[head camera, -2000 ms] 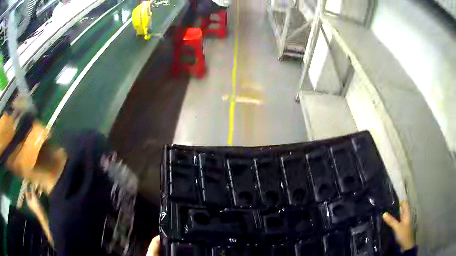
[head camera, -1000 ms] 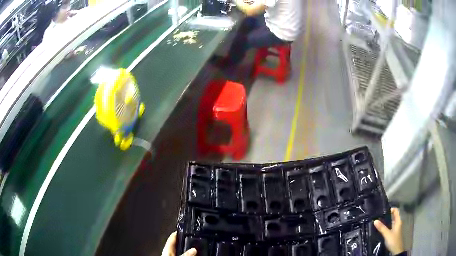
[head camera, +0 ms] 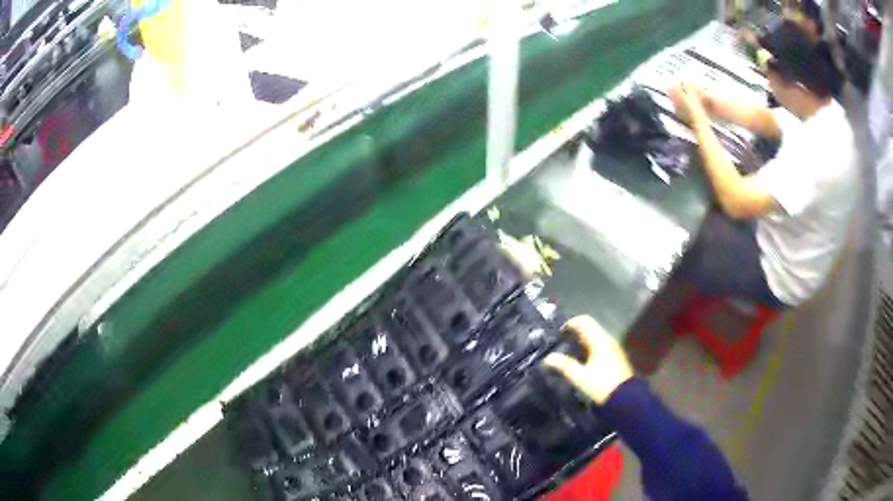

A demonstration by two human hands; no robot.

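A large glossy black blister tray (head camera: 392,391) with rows of pockets fills the lower middle of the view, over the dark bench beside the white edge rail. My right hand (head camera: 589,360) grips its right edge, thumb on top. My left hand is not in view. The tray's lower part is cut off by the picture's edge. A small heap of cream-yellow pieces (head camera: 534,252) lies just beyond the tray's far right corner, partly hidden by it.
A green belt (head camera: 323,225) runs beyond the white rail (head camera: 323,318) with a metal post (head camera: 501,108). A clear glaring sheet (head camera: 617,220) lies right of the heap. A seated person (head camera: 808,186) in white works at a black bundle (head camera: 632,127). A red stool edge (head camera: 587,478) shows below.
The view has turned left towards the bench and come nearer the seated person. The tray has moved from over the aisle to over the bench. My left hand has left the picture.
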